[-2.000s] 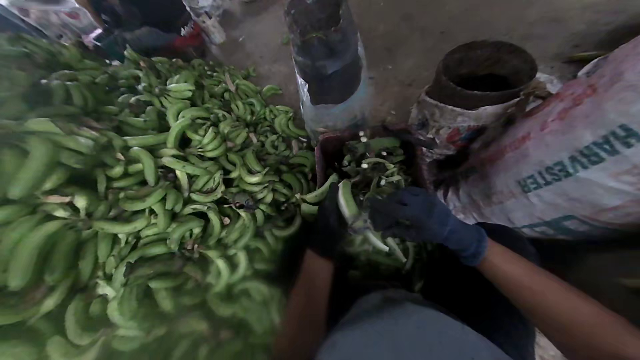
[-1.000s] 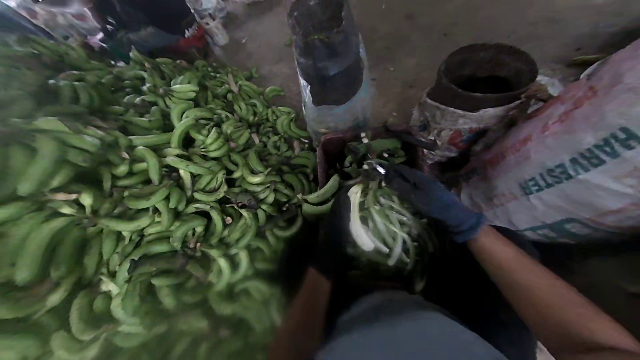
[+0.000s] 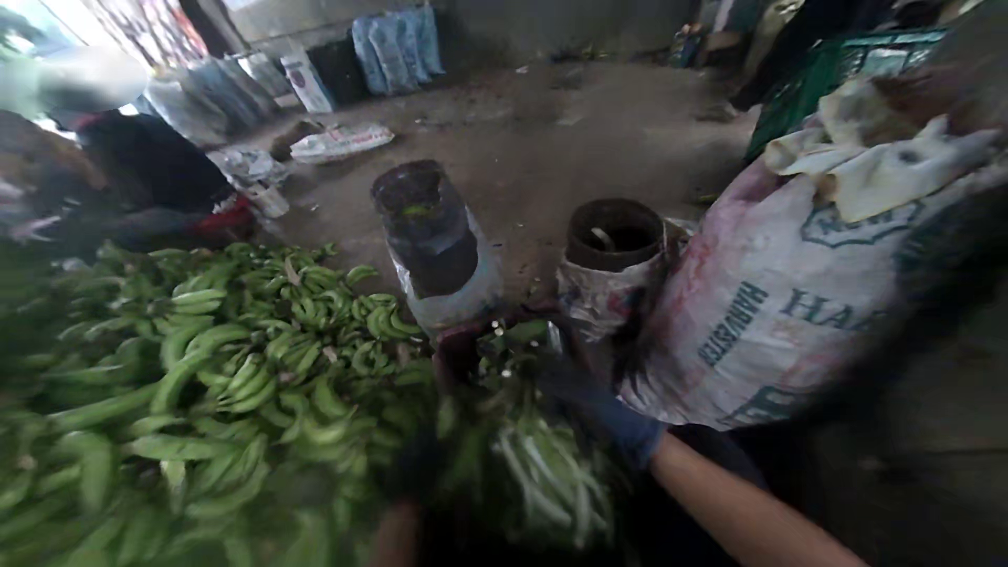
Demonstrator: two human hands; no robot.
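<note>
My right hand (image 3: 591, 402), in a dark blue glove, is blurred over the right side of a container heaped with pale green peels (image 3: 551, 480). A small metallic blade (image 3: 555, 339) shows just beyond its fingers. My left hand (image 3: 417, 465), dark-gloved and badly blurred, is low at the right edge of a large pile of green bananas (image 3: 228, 378); its fingers and anything in them cannot be made out. Between and beyond the hands, a dark reddish container (image 3: 453, 354) holds green pieces with pale cut ends.
Ahead stands a tall dark cylindrical container in plastic (image 3: 433, 236). To its right are an open round container (image 3: 614, 236) and a full woven sack (image 3: 772, 315) bearing print. A green crate (image 3: 811, 94) is behind the sack. A person in dark clothing (image 3: 157, 165) sits beyond the pile.
The view has tilted up strongly. The pale peeled banana seen near my left hand earlier no longer shows clearly. A pale curved piece now shows in the mouth of the round container.
</note>
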